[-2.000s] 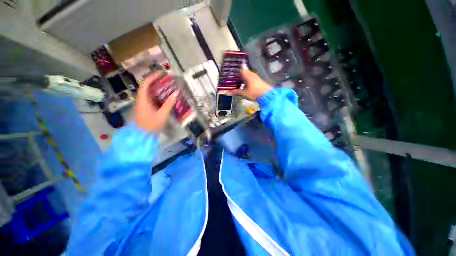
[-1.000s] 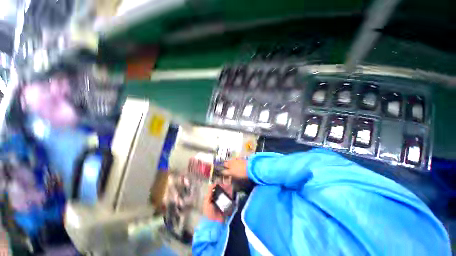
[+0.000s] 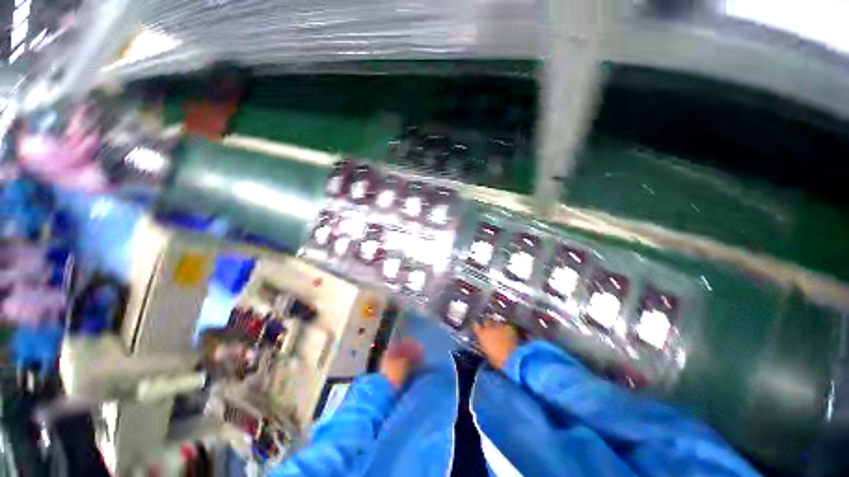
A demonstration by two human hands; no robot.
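Note:
Two clear blister trays hold dark red phones with white patches. The nearer tray [image 3: 687,358] lies on the right, and the other tray [image 3: 312,244] lies beside it on the left. My right hand [image 3: 496,343] is at the near edge of the right tray, its fingertips at a dark phone [image 3: 504,309] in the near row. Blur hides whether they grip it. My left hand [image 3: 400,361] is small and blurred in front of my body, between the machine and the tray. I cannot tell whether it holds anything.
The cream machine [image 3: 340,326], with a yellow label and blurred fixture parts, stands on the left. The green line [image 3: 791,373] runs behind and beside the trays. A pale post [image 3: 568,121] rises behind them. Blurred people [image 3: 60,154] are at the far left.
The view has turned toward the trays. My right hand has moved from the machine to the right tray. My left hand, which held a phone with a white patch, has left the machine's front.

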